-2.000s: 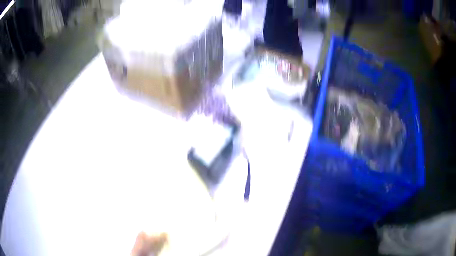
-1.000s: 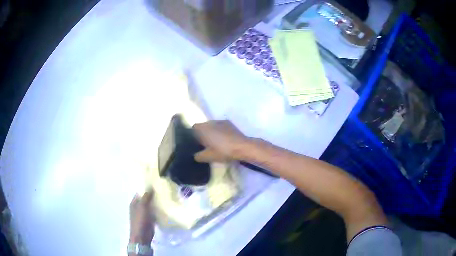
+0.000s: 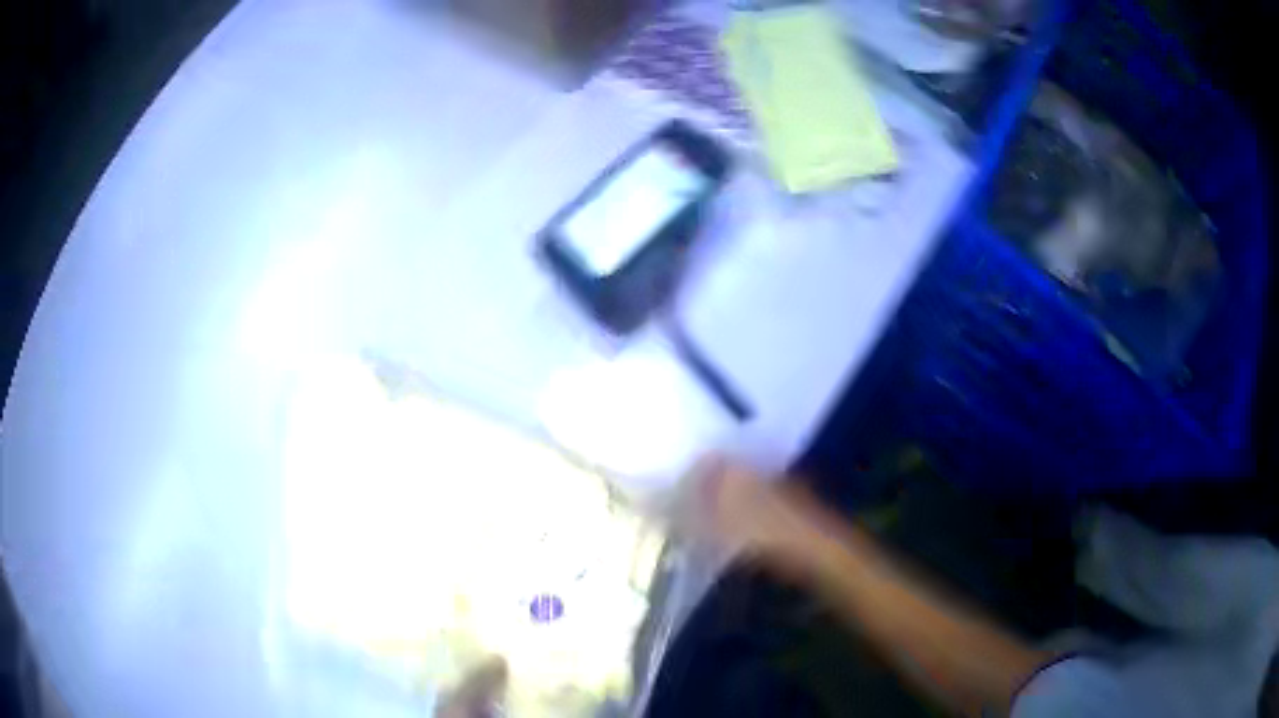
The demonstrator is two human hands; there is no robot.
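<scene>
A cream bagged garment (image 3: pixel 421 519) lies at the near edge of the table, washed out by glare, with a small purple round sticker (image 3: pixel 546 607) on it. My right hand (image 3: pixel 736 512) is blurred at the bag's right side, near the table edge; its fingers and any hold are not clear. My left hand (image 3: pixel 474 690) is partly in view at the bottom edge, blurred, on the bag's near part. The handheld scanner (image 3: pixel 631 225) lies on the table beyond the bag, screen lit, its dark strap (image 3: pixel 706 368) trailing towards me.
Yellow paper slips (image 3: pixel 811 105) lie on sticker sheets (image 3: pixel 683 63) at the back. A cardboard box (image 3: pixel 547 31) is cut off at the top. A blue crate (image 3: pixel 1013 105) with bagged garments (image 3: pixel 1122 232) stands right of the table. The white table (image 3: pixel 154 323) curves at left.
My right hand has let go of the scanner, now lying farther back on the table, and has moved down and right to the bag's side. The bag appears lower in view.
</scene>
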